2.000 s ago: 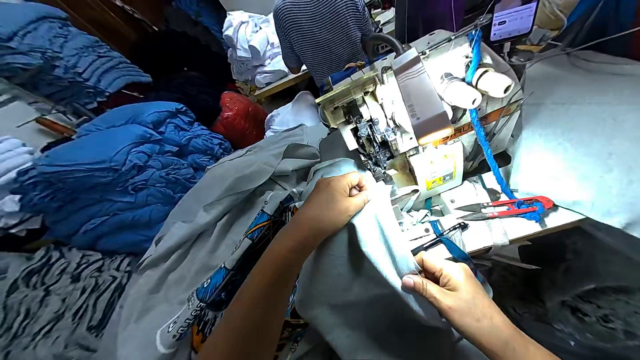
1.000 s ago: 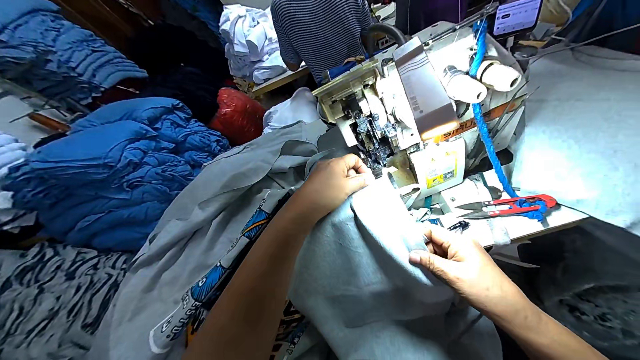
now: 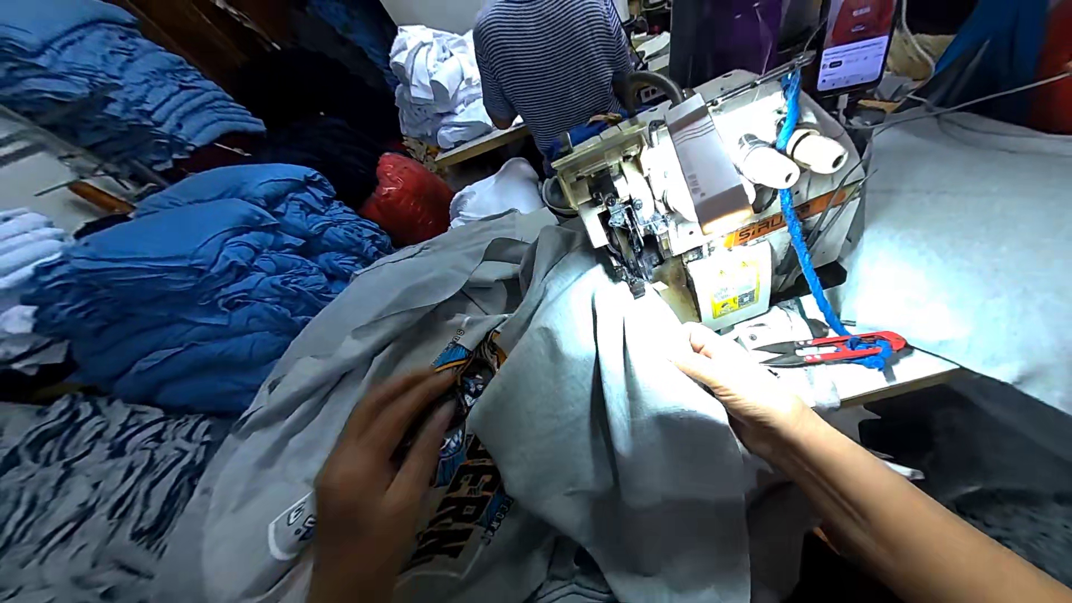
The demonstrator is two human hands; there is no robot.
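Grey printed fabric [image 3: 536, 419] drapes from the overlock sewing machine [image 3: 703, 176] down toward me, its upper edge lying at the presser foot [image 3: 634, 280]. My right hand [image 3: 729, 373] pinches the fabric's edge just right of the foot, between thumb and fingers. My left hand [image 3: 385, 477], blurred, is over the printed part of the cloth at lower left, its fingers apart; whether it touches the cloth is unclear. Red-handled thread snips [image 3: 837, 347] lie on the machine table beside a blue cord [image 3: 804, 251], which hangs over the machine.
Blue fabric piles [image 3: 209, 276] stand at left, with striped cloth [image 3: 92, 494] below them. A red bag [image 3: 408, 198] and white garments [image 3: 440, 84] lie behind. A person in a striped shirt [image 3: 548, 67] sits beyond the machine. A lit phone [image 3: 854, 46] stands at upper right.
My left hand has let go of the cloth near the presser foot and moved down and left over the print. My right hand has moved up closer to the foot, still on the fabric edge.
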